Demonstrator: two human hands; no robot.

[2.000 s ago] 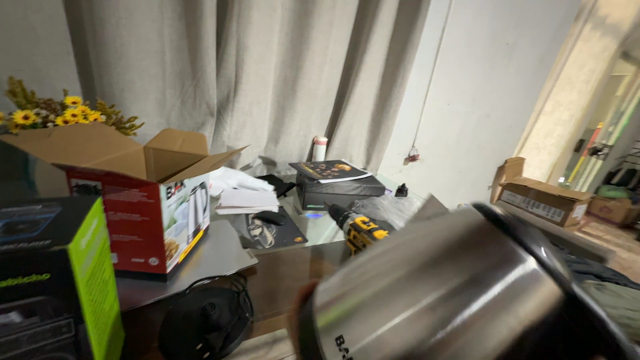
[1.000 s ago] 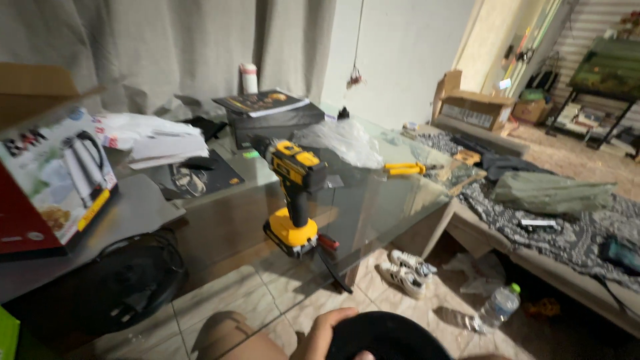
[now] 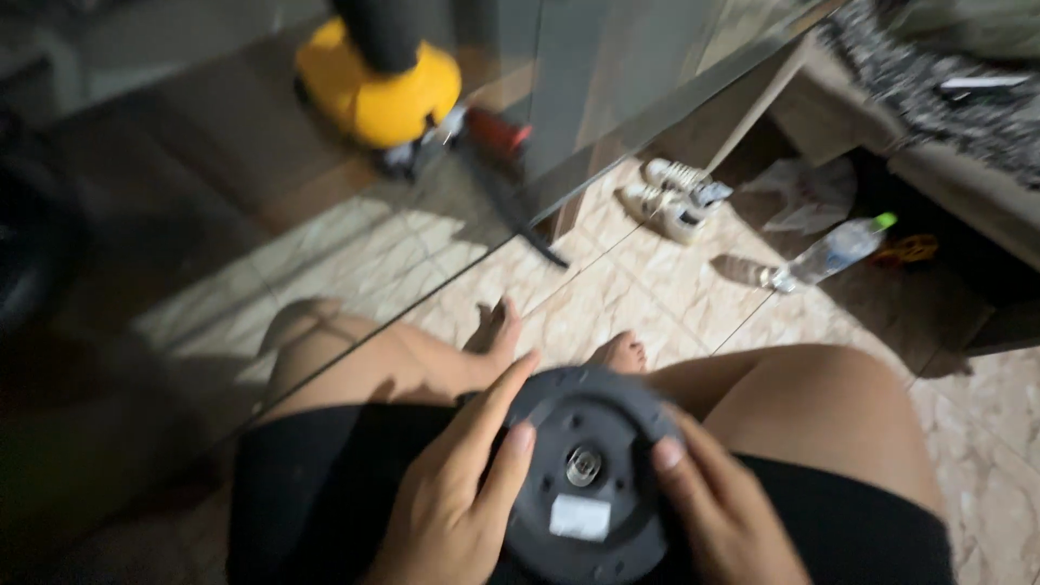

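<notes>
Above my lap, both hands grip the rim of a round black plastic kettle base [image 3: 569, 422], its underside facing me. A round metal connector sits at its middle, with a white label just below. My left hand [image 3: 471, 479] holds the left side, thumb lying on the underside and index finger stretched along the edge. On the right side, my right hand [image 3: 715, 496] has its thumb on the rim. What lies beneath the black disc is hidden.
A cordless drill [image 3: 378, 81] stands on the glass table [image 3: 455, 276] at upper left, near a red-handled tool [image 3: 496, 134]. Sneakers [image 3: 670, 203] and a plastic bottle [image 3: 841, 248] lie on the tiled floor. A bed or bench [image 3: 934, 146] is at right.
The steel kettle body seen two seconds ago has been turned, so its black underside now faces me between both hands. The view has swung down towards my lap.
</notes>
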